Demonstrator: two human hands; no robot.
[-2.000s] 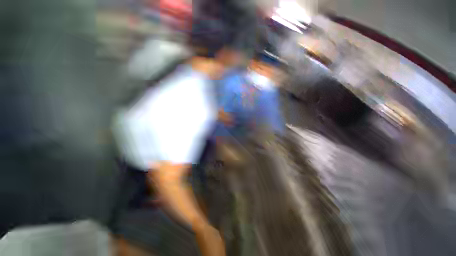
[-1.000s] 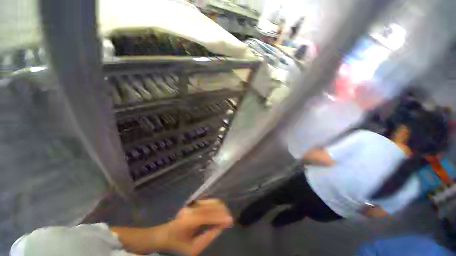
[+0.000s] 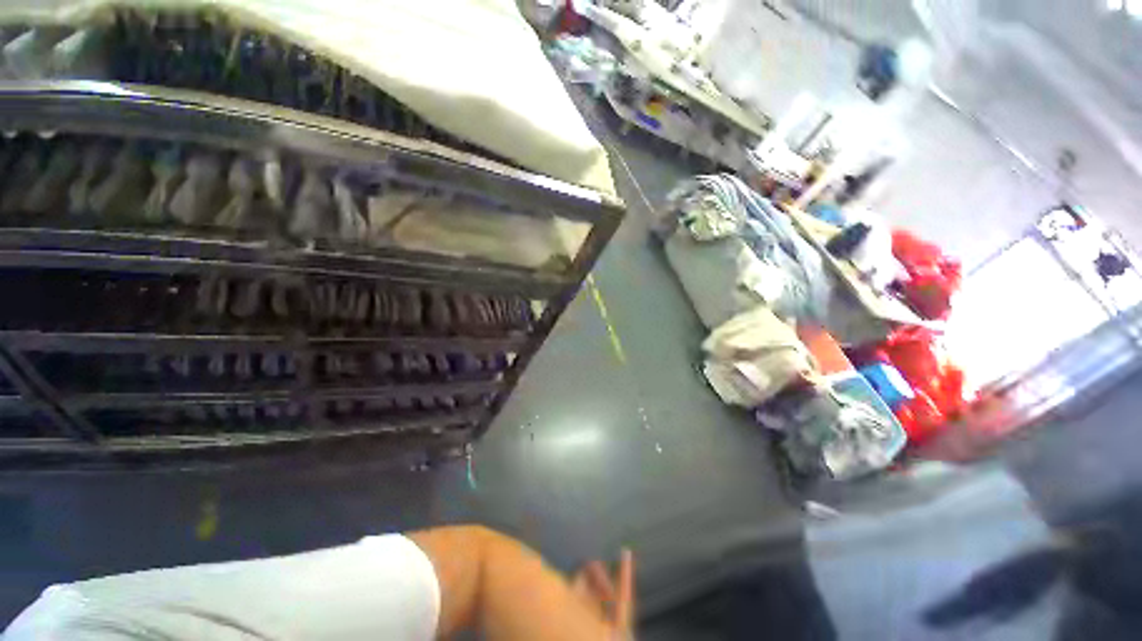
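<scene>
A long metal rack trolley (image 3: 294, 257) with several tiers fills the upper left. A cream cover cloth (image 3: 501, 88) lies over its top. Pale cloth folds (image 3: 232, 194) hang in rows under the top rail, with darker rows on the lower tiers. My left arm in a white sleeve reaches in from the lower left, below the rack. My left hand (image 3: 606, 601) is blurred and partly cut off by the bottom edge. Its visible fingers look apart, with nothing seen in them and no contact with the rack. My right hand is not in view.
Heaps of grey and beige cloth (image 3: 751, 351) and red bundles (image 3: 924, 376) stand right of the grey floor (image 3: 570, 432), near a pale blue tub (image 3: 877, 407). A blurred person in a light shirt (image 3: 927, 551) is at the lower right. Worktables stand at the back.
The view has moved past the blurred curtain strips and metal posts. The rack shows larger and unobstructed at left. My left hand has shifted right and lower, and its curled fingers have spread.
</scene>
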